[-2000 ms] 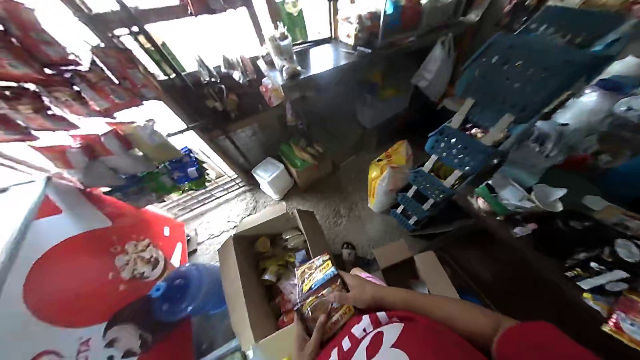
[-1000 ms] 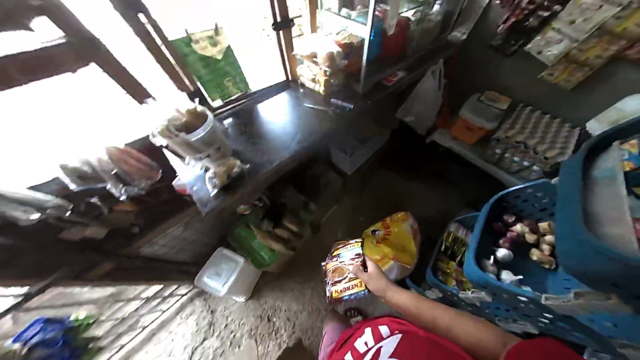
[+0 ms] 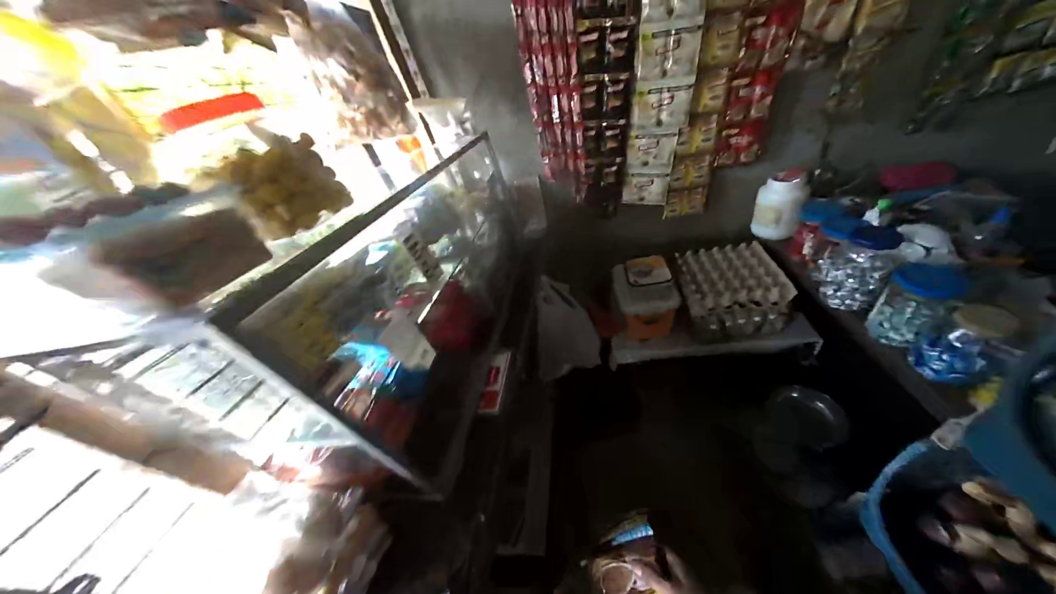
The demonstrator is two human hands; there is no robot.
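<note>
At the bottom edge of the head view, my right hand (image 3: 667, 571) is partly in sight and grips a printed plastic snack packet (image 3: 630, 535). Blur and the frame's edge hide most of the fingers. My left hand is out of view. Beyond the hand is dark floor, with a round metal basin (image 3: 807, 417) farther off to the right.
A glass display case (image 3: 363, 330) borders the left. A low shelf holds egg trays (image 3: 734, 285) and a lidded tub (image 3: 646, 297). Jars with blue lids (image 3: 916, 301) line the right ledge above a blue basket (image 3: 887, 503). Sachet strips (image 3: 660, 107) hang behind.
The view has swung to the right, toward the back wall. Two seconds ago both my hands were at the packets above an open cardboard box; now only the right hand and a packet show.
</note>
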